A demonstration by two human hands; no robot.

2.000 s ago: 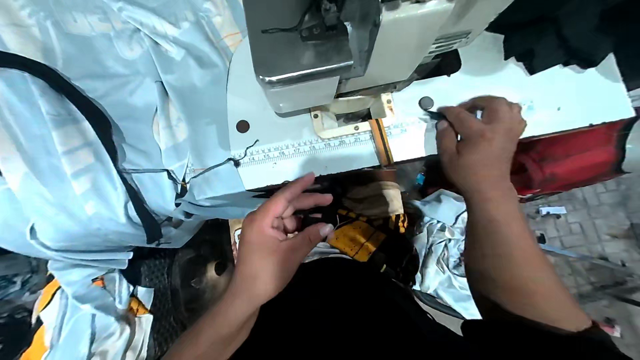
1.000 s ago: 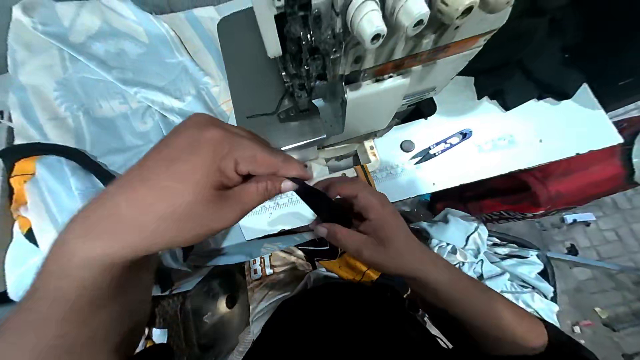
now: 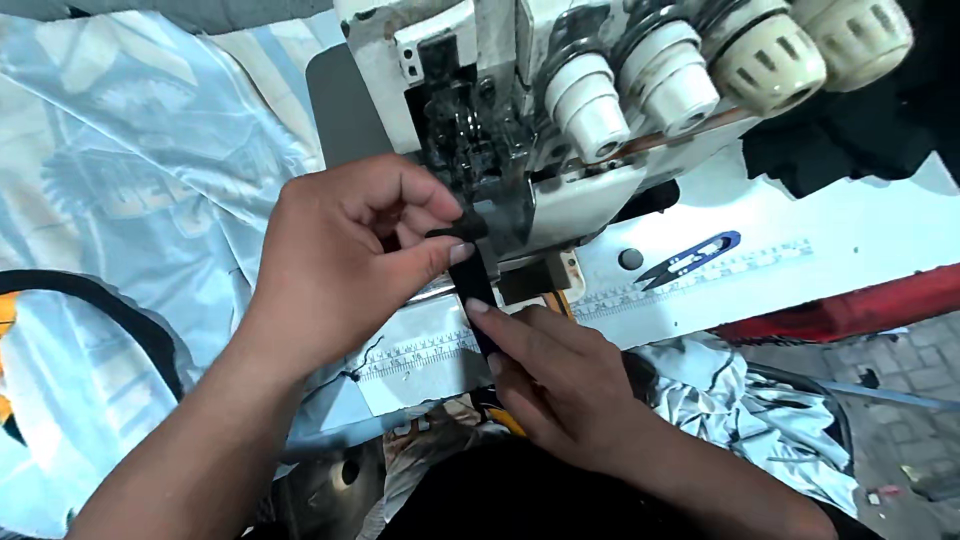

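A black fabric strip point(image 3: 472, 285) runs down from the needle area of the overlock sewing machine point(image 3: 585, 195) in front of me. My left hand point(image 3: 352, 255) pinches its upper end between thumb and fingers, close to the presser foot. With its fingertips on the strip's lower part, my right hand point(image 3: 570, 375) holds it over the table edge. Blue-handled thread snips point(image 3: 694, 259) lie on the white table, right of a dark round disc point(image 3: 631, 259). A printed measuring scale point(image 3: 420, 354) passes beneath the strip.
Light blue printed fabric point(image 3: 150, 165) with a black band point(image 3: 112, 304) covers the left side. Black cloth point(image 3: 840, 127) lies at the back right, and red cloth point(image 3: 847, 304) hangs along the table edge. Below right, a bin holds crumpled pale fabric point(image 3: 742, 420).
Both hands now hold the black strip higher, nearer the needle area. Two seconds ago my right hand was by the disc on the table. The view has moved closer to the machine.
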